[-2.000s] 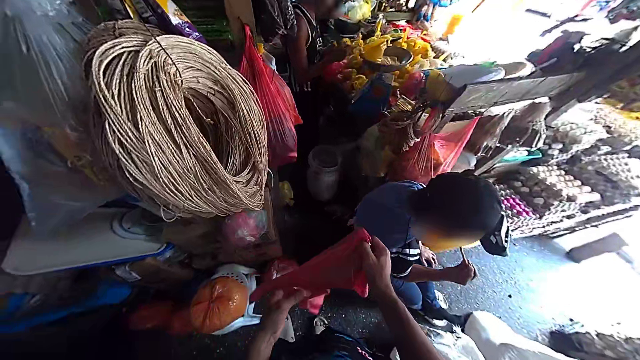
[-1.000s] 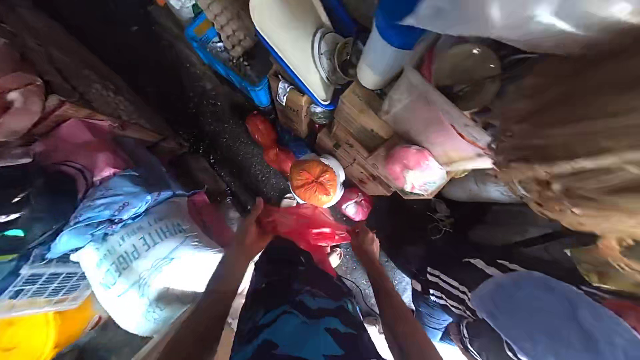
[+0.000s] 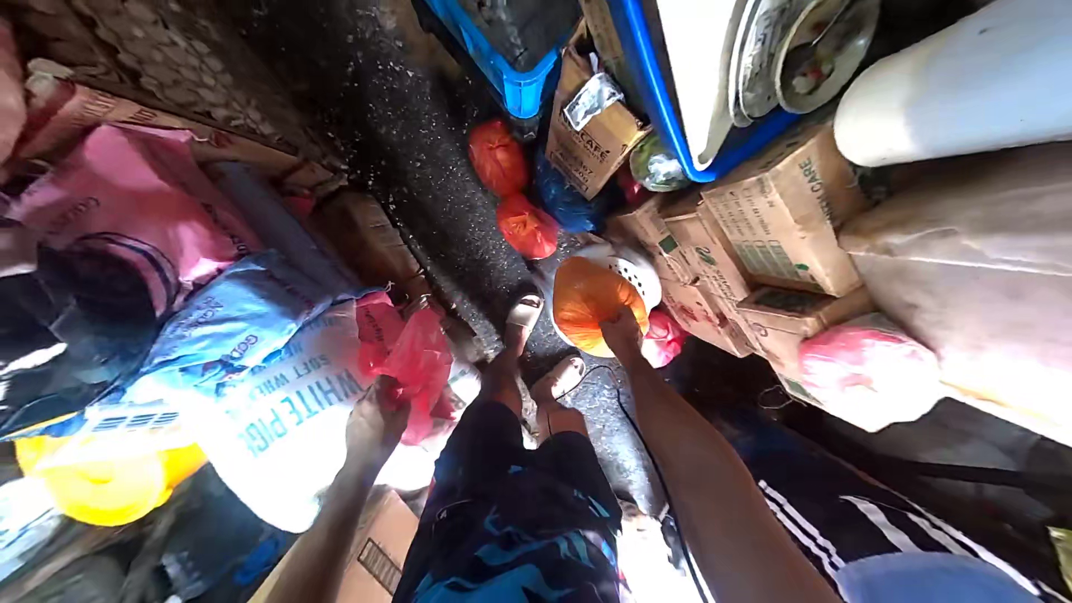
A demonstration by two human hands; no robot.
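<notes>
My left hand [image 3: 381, 410] is closed on a thin red plastic bag [image 3: 419, 360] that hangs crumpled beside a white printed sack [image 3: 276, 419]. Out in front of my feet, my right hand [image 3: 620, 328] touches the top of a filled orange plastic bag [image 3: 586, 293]; its fingertips meet the knotted part, and whether they grip it is not clear. That orange bag rests in a white perforated basket [image 3: 641, 276]. A pink bag [image 3: 663, 339] lies against the basket, just right of my right hand. Two red-orange filled bags [image 3: 500, 157] [image 3: 528, 226] sit on the dark ground beyond.
Stacked cardboard boxes [image 3: 712, 276] line the right, below a blue-edged scale [image 3: 699, 167]. A blue crate [image 3: 523, 88] stands at the top. Blue and pink sacks [image 3: 243, 310] [image 3: 138, 201] lie left. A person in a striped garment [image 3: 871, 519] is close at lower right.
My hands have moved apart. The red bag, between both hands one second ago, is now in my left hand only, off to the left. My right hand has reached the orange bag. The view has shifted strongly.
</notes>
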